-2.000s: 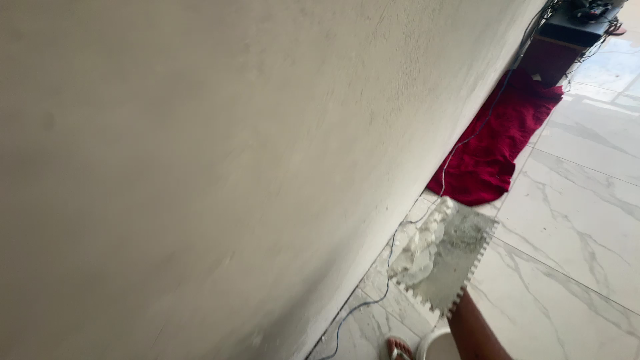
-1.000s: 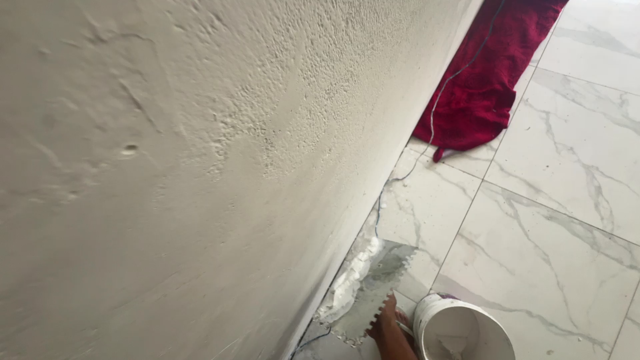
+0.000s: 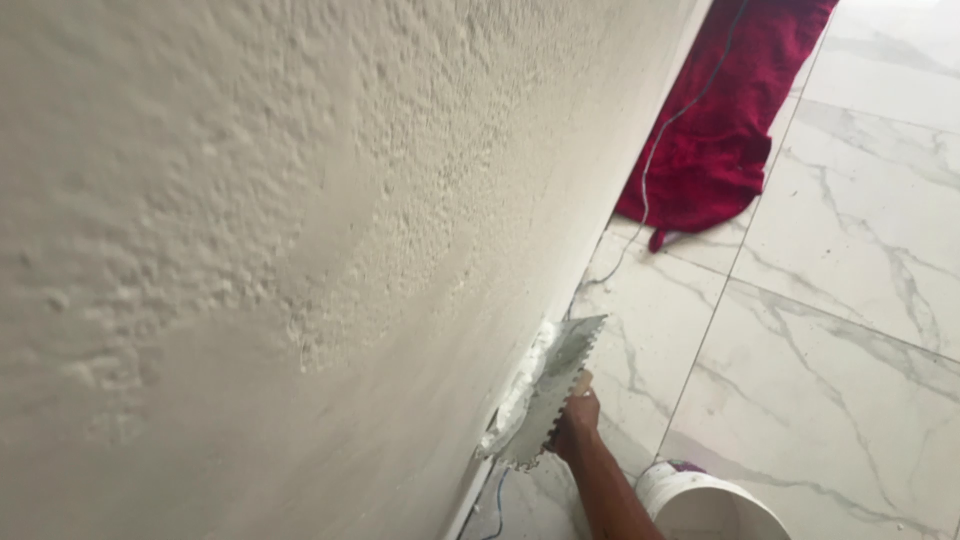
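My right hand [image 3: 577,424] is closed around the handle of a notched trowel [image 3: 555,382], low at the foot of the wall. The trowel's plate is tilted, with its notched edge toward my hand and its other long edge against or very near the wall [image 3: 300,300]. White plaster-like paste [image 3: 521,390] lies in a thick strip along the plate's wall side. The wall surface is rough and pitted above, smoother lower down. My left hand does not show.
A white bucket [image 3: 667,487] stands on the marbled floor tiles [image 3: 825,337] right of my forearm. Dark red cloth [image 3: 705,150] lies along the wall's base, with a thin cable [image 3: 646,180] across it and on past the trowel.
The trowel has gone from lying fairly flat above the floor to tilted against or close to the wall, the paste facing it. The view has shifted, bringing more of the bucket in.
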